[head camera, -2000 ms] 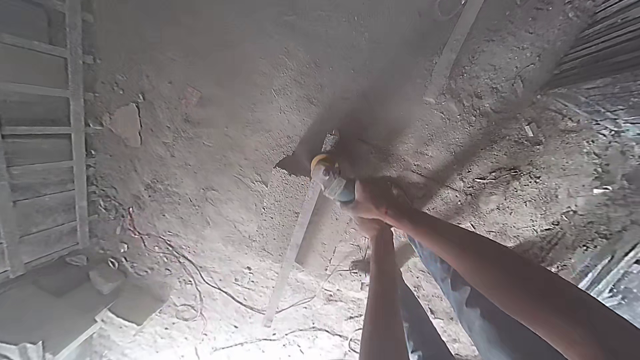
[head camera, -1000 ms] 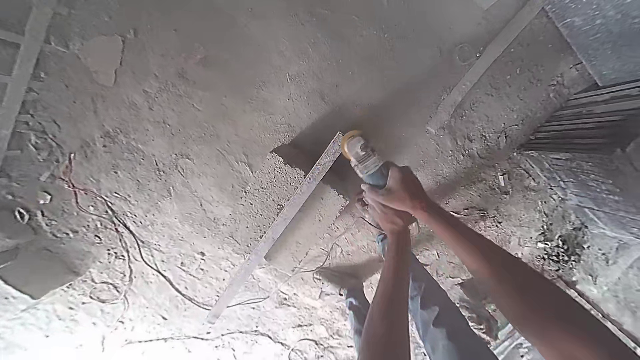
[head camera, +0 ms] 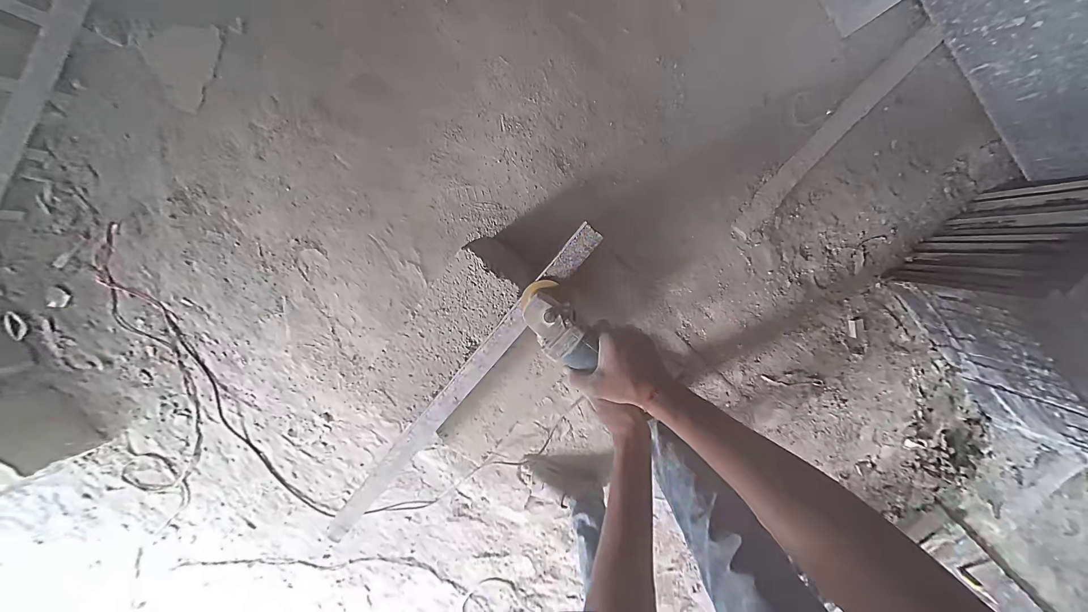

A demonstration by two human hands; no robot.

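Both my hands are closed around the body of an angle grinder [head camera: 561,336], which has a dusty metal head and a yellow disc or guard at its front. My right hand [head camera: 633,365] wraps the body from the right; my left hand [head camera: 618,415] is below and against it, its fingers partly hidden. The grinder's front end overlaps a long, narrow pale strip [head camera: 450,395], speckled at its upper end, that lies diagonally over a stone-like slab [head camera: 493,404]. The slab's dark corner shows beyond the strip. Whether the disc touches the strip cannot be told.
Dark and red cables [head camera: 217,399] snake over the dusty, rough ground at the left. Another flat strip [head camera: 837,127] lies at upper right, near stacked thin slabs [head camera: 994,238] and a large grey sheet [head camera: 1020,76]. A frame bar [head camera: 38,93] stands at upper left.
The grinder's head was just right of the strip's upper end one second ago; now it overlaps the strip lower down. Both hands have kept hold of the grinder. The view has shifted.
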